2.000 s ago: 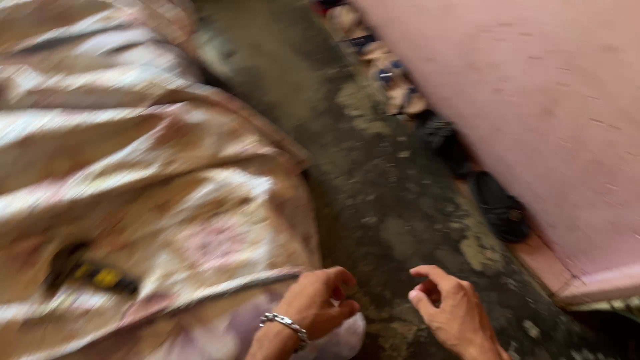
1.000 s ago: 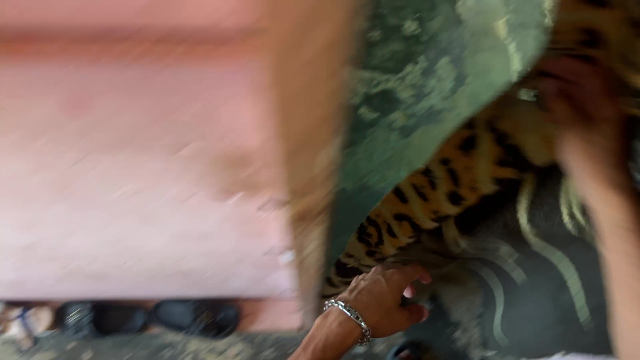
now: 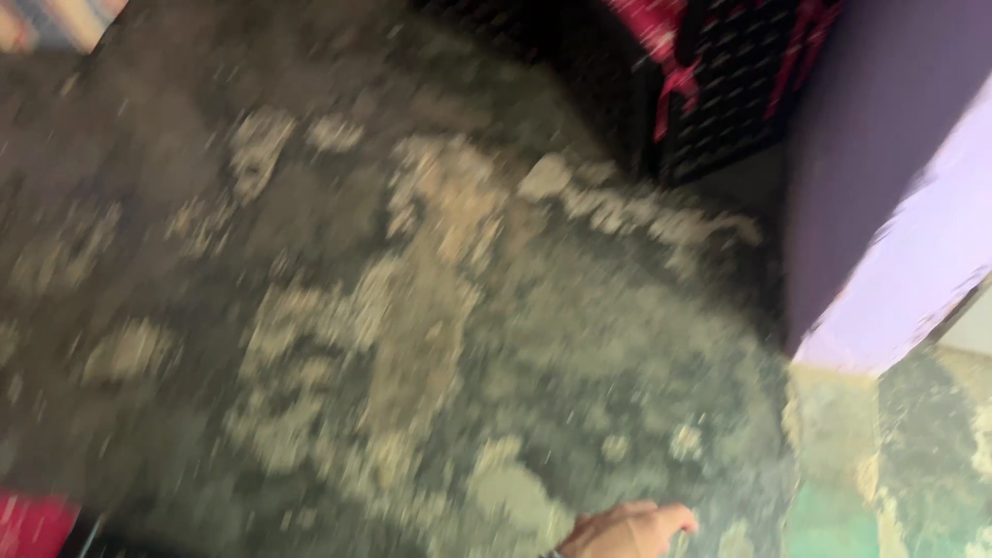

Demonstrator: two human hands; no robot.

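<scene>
At the bottom edge of the head view, right of centre, my left hand [image 3: 626, 531] shows over the worn concrete floor [image 3: 434, 325]. Its back faces up and one finger points to the right. A sliver of a metal bracelet [image 3: 552, 553] is at the wrist. The lower part of the hand is cut off, so whether its fingers are apart or hold something cannot be told. My right hand is out of view.
A black perforated rack or stand [image 3: 721, 108] with pink-red cloth [image 3: 678, 81] tied on it stands at the top right, beside a lilac wall corner [image 3: 876, 256]. Striped fabric [image 3: 58, 23] is at the top left, a pink-red thing [image 3: 31, 523] at the bottom left.
The view has swung widely away from the pink wall, the sandals and the leopard-print cloth. My right hand, seen at the right one second ago, has left the view.
</scene>
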